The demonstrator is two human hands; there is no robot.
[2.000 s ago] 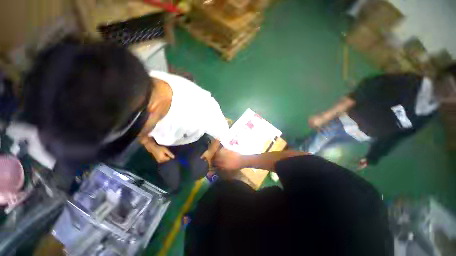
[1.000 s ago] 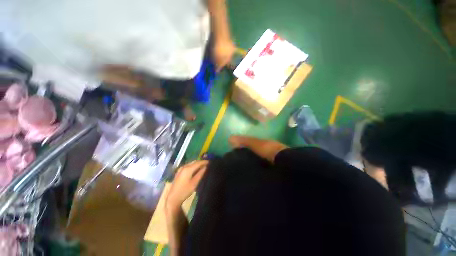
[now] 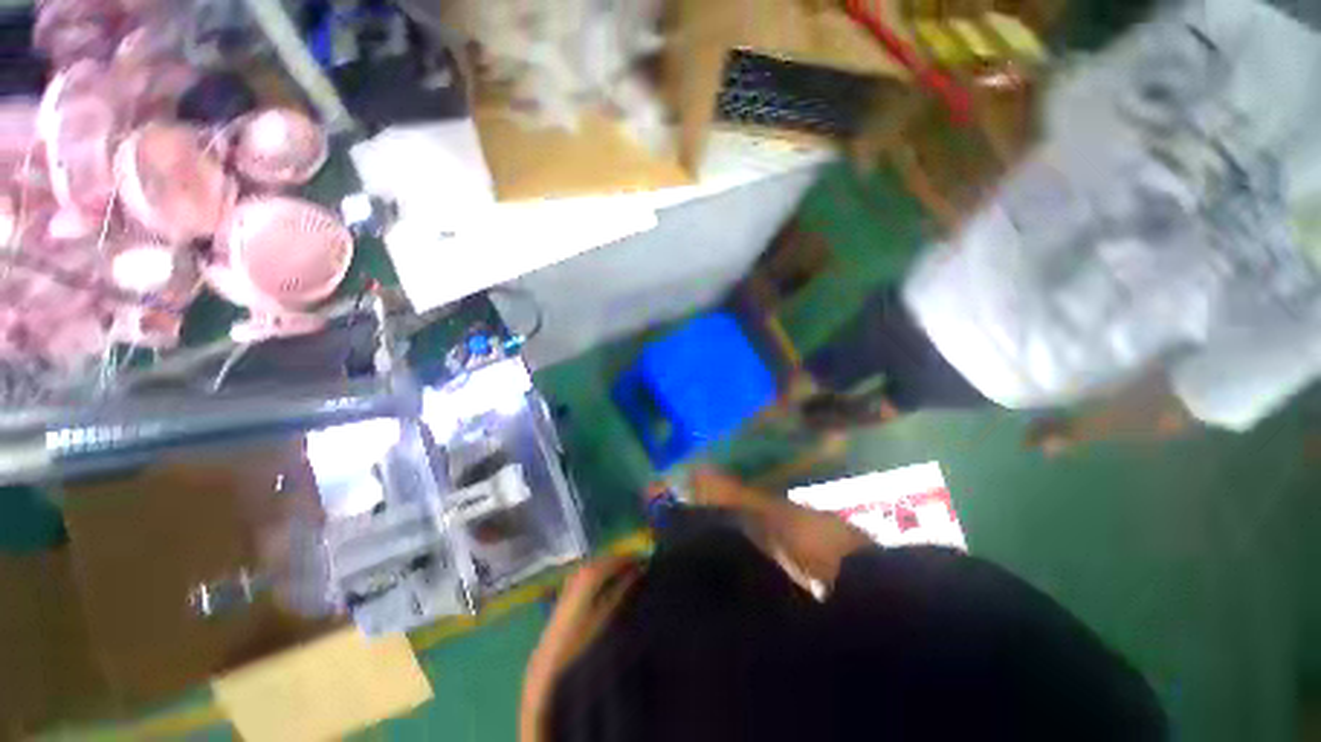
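Observation:
My left hand [image 3: 587, 587] is low in the centre, at the left side of my dark clothing, blurred and partly hidden by it. My right hand [image 3: 720, 497] reaches in from the right above my lap; its fingers are blurred. I see no part in either hand, but cannot tell the finger pose. The silver metal press [image 3: 449, 507] stands left of my hands, touched by neither. The blue stool [image 3: 703, 384] is on the floor just beyond my right hand.
A carton of whitish parts [image 3: 587, 174] sits on the white-sheeted bench [image 3: 507, 261]. Pink fan heads [image 3: 283, 247] pile up at the upper left. A person in a white top [image 3: 1101, 247] is at the right. A printed carton [image 3: 884, 507] lies beside my right arm.
The view has swung left, showing the bench and more fan heads. The person in white now appears at the right, and the blue stool is uncovered. My left hand is less visible.

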